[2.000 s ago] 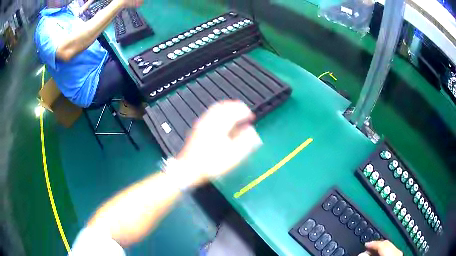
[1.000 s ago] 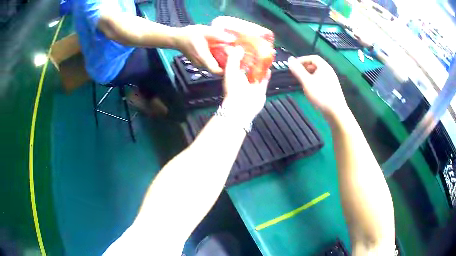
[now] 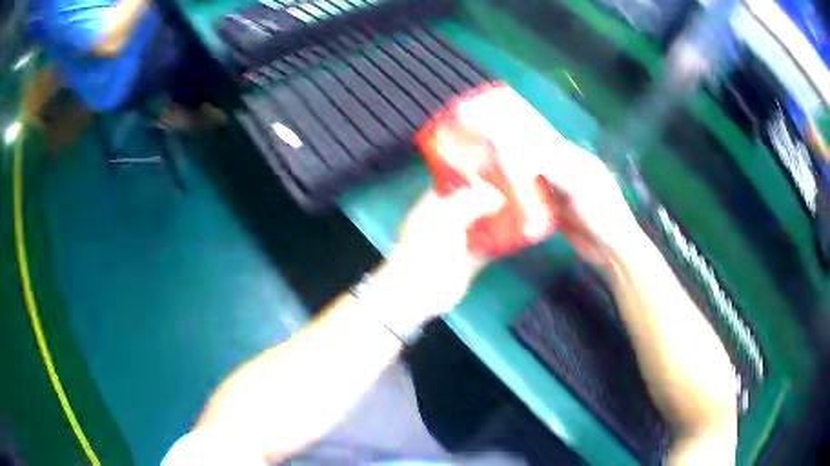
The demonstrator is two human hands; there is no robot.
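Observation:
A shiny red bubble-wrap packet [image 3: 514, 223] is held above the bench between my two hands; the view is blurred. My left hand [image 3: 450, 227] grips its lower left side, with a silver watch at the wrist. My right hand [image 3: 578, 187] is on its right side. The white upper part of the packet is overexposed, and most of my fingertips cannot be made out. What is inside the wrap cannot be seen.
Stacked ridged black trays [image 3: 355, 105] with a white label lie beyond my left hand. A dark tray [image 3: 569, 350] lies below my right forearm, and a filled tray [image 3: 705, 273] is at the right. A person in blue [image 3: 96, 41] sits at the upper left.
The red packet was at the other person's hand; now both my hands hold it nearer to me. My right hand has come onto it. The view has shifted towards the near trays.

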